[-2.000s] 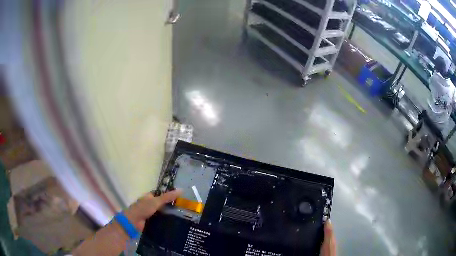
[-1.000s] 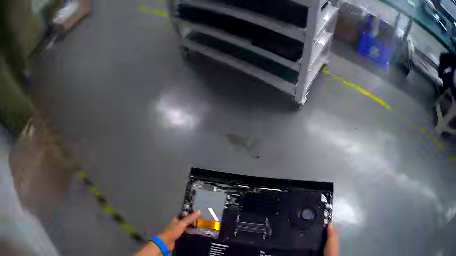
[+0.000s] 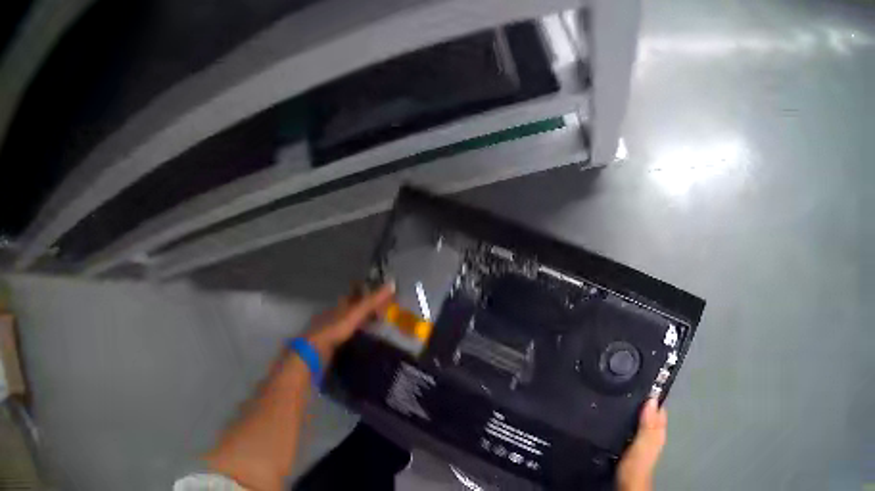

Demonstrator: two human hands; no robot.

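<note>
A black display unit (image 3: 537, 355) is held back side up in front of me. It shows a bright metal plate at its left, an orange strip (image 3: 408, 322), a round part at the right and white printed marks. My left hand (image 3: 347, 321), with a blue wristband, grips its left edge, thumb on top. My right hand (image 3: 645, 448) grips its right edge and is partly cut off by the bottom of the picture. The fingers under the unit are hidden.
A pale grey shelf rack (image 3: 365, 206) stands close in front, from upper left to upper middle, with black units (image 3: 432, 91) on its tiers. Grey glossy floor lies right and lower left. Something brown (image 3: 11, 355) is at the far left edge. My dark-clothed leg shows below.
The rack has come much nearer and now fills the upper left. The unit has turned clockwise in view and sits higher. Both hands keep their grip. The door and bench have left the picture.
</note>
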